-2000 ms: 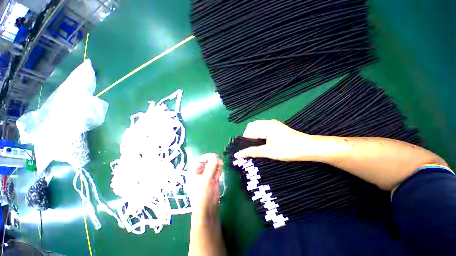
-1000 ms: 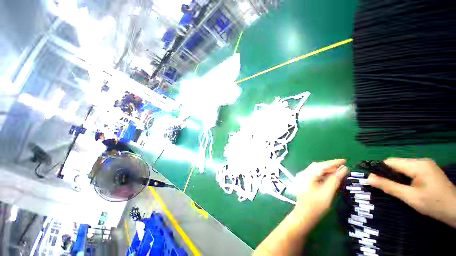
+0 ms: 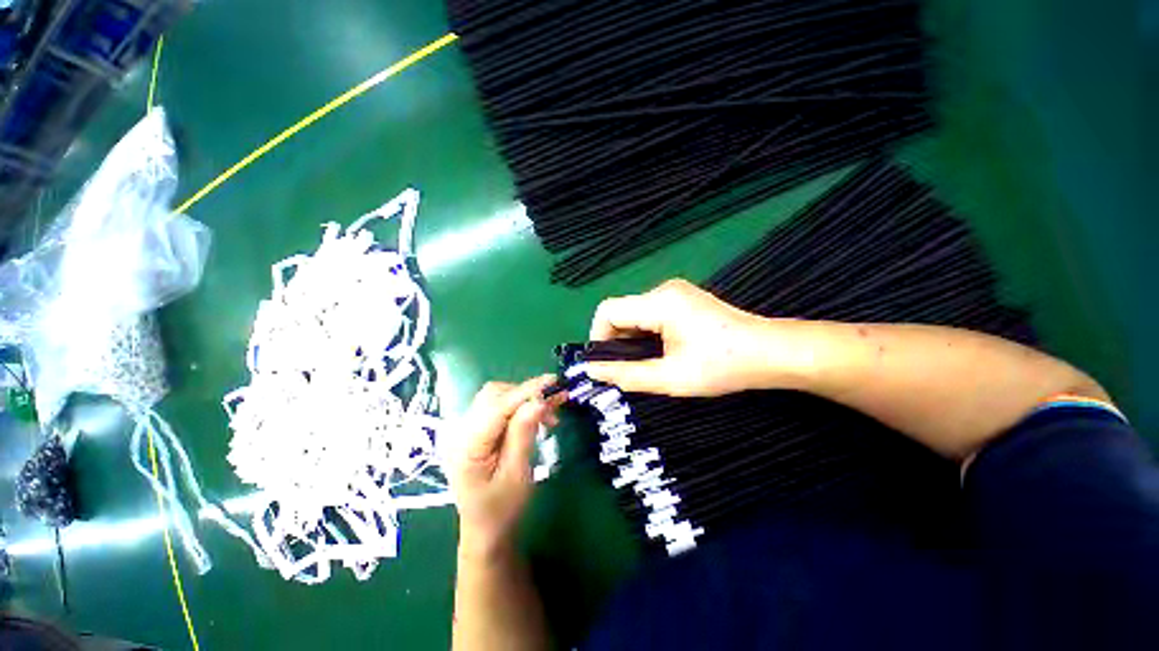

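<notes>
My right hand (image 3: 680,341) holds a bunch of black cable ends between thumb and fingers, above the near pile of black cables (image 3: 788,464). A stepped row of short white markers (image 3: 632,464) runs along the ends of that pile. My left hand (image 3: 498,439) is at the cable tips with thumb and fingertips pinched together; a bit of white strip shows beside its palm. What exactly its fingertips grip is too small to tell. A tangled heap of white marker strip (image 3: 333,394) lies left of my left hand.
A larger stack of black cables (image 3: 712,108) lies farther away, without white markers. A crumpled clear plastic bag (image 3: 108,280) with grey contents is at far left, a dark clump (image 3: 47,481) below it. The green tabletop (image 3: 470,274) has yellow lines.
The view has swung back down from the wider room view to the table. My left fingertips have come to the cable tips; my right hand still holds the bunch.
</notes>
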